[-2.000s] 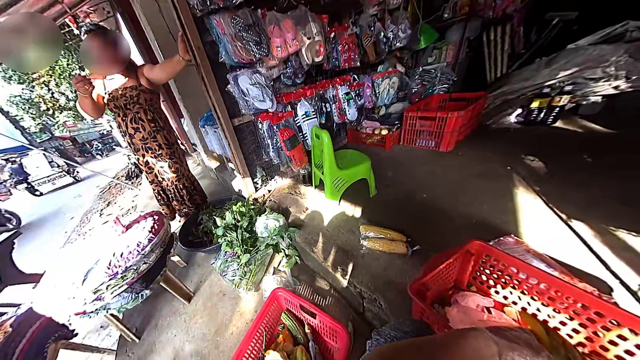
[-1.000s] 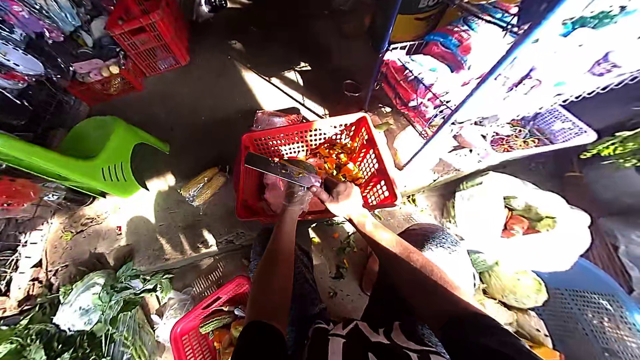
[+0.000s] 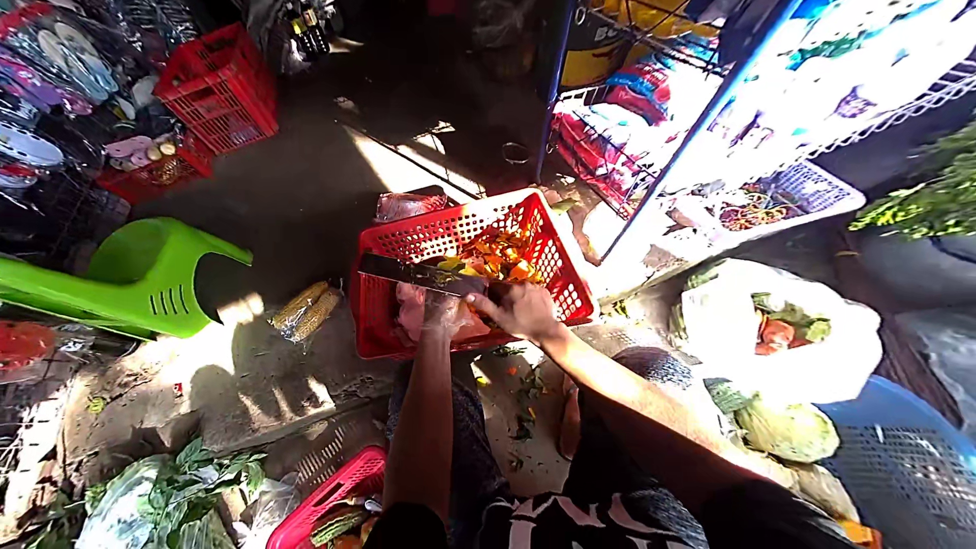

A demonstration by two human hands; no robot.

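My left hand (image 3: 446, 311) is over the near part of a red plastic basket (image 3: 568, 252), closed on a wide-bladed knife (image 3: 404, 271) whose blade points left. My right hand (image 3: 528, 311) is beside it, at the knife's right end; whether it holds a piece is hidden. Orange and yellow vegetable pieces (image 3: 499, 255) lie in the basket, with a pink plastic bag (image 3: 412, 305) at its left side.
A green plastic chair (image 3: 156, 274) and a bagged yellowish bundle (image 3: 307, 309) are at left. Below are leafy greens (image 3: 191, 488) and a second red basket (image 3: 335, 492). On the right stand a blue-framed rack (image 3: 705, 118), a white bag of vegetables (image 3: 839, 343), cabbages (image 3: 789, 428) and a blue basket (image 3: 907, 457).
The view has swung far to the right since the first frame. Both hands, not clearly seen there, are over the basket with the knife in the later two, nearly unchanged between those.
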